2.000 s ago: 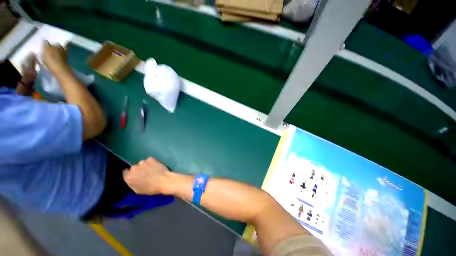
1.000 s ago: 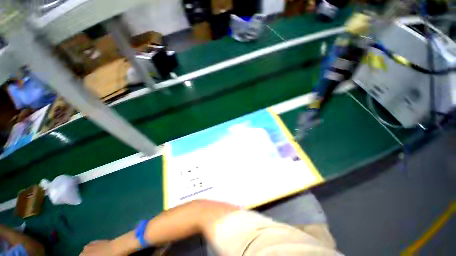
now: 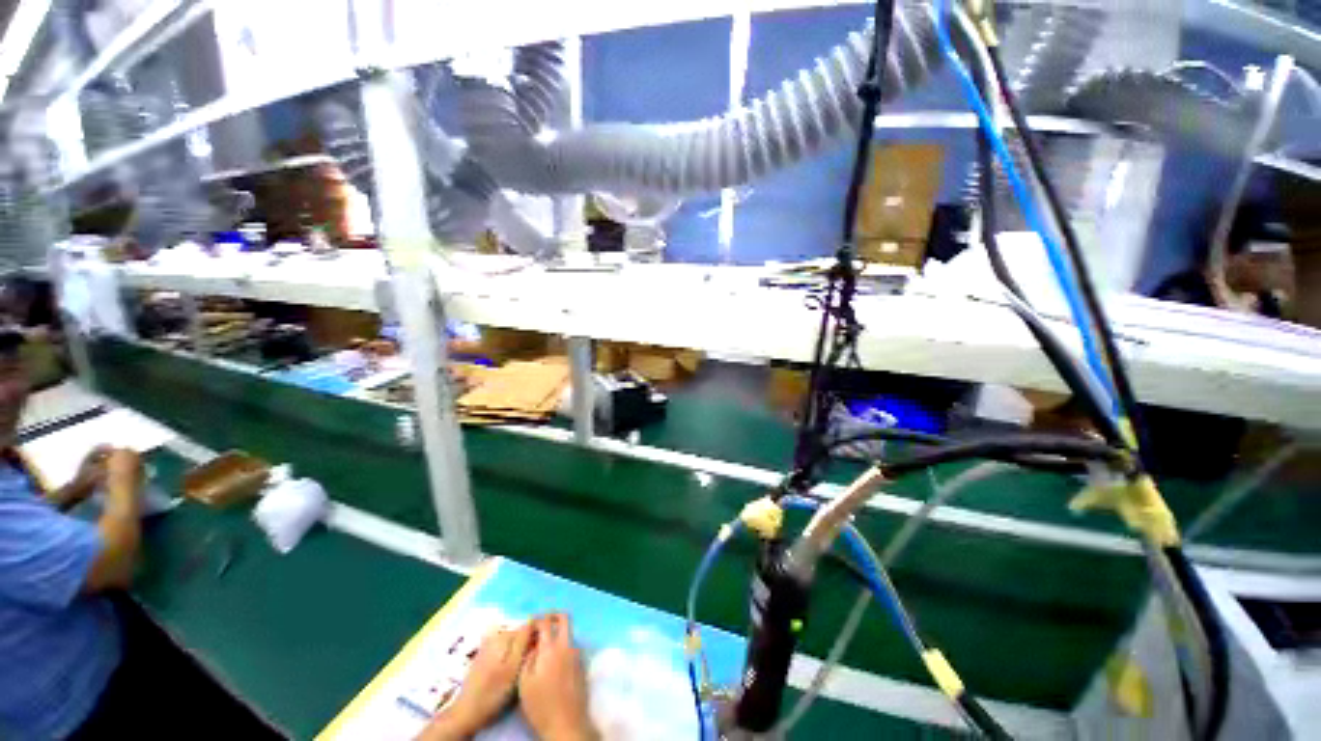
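My left hand and my right hand are close together over the printed mat, low in the view. Their fingertips meet or nearly meet. The fingers are bent, and whether anything small is between them cannot be seen. The blue-white mat with a yellow border lies on the green bench. The black auto-feed screwdriver hangs upright to the right of my hands, with hoses attached and yellow tape near its top. No hand touches it.
A white post stands behind the mat's left corner. A white bag and an open brown box lie on the left bench, beside a person in blue. The sunken green conveyor runs behind. Blue and black hoses hang at right.
The view has swung up from the bench. The arm stretched out to the left has come back, and both hands are now together over the mat. The screwdriver appears nearer and larger.
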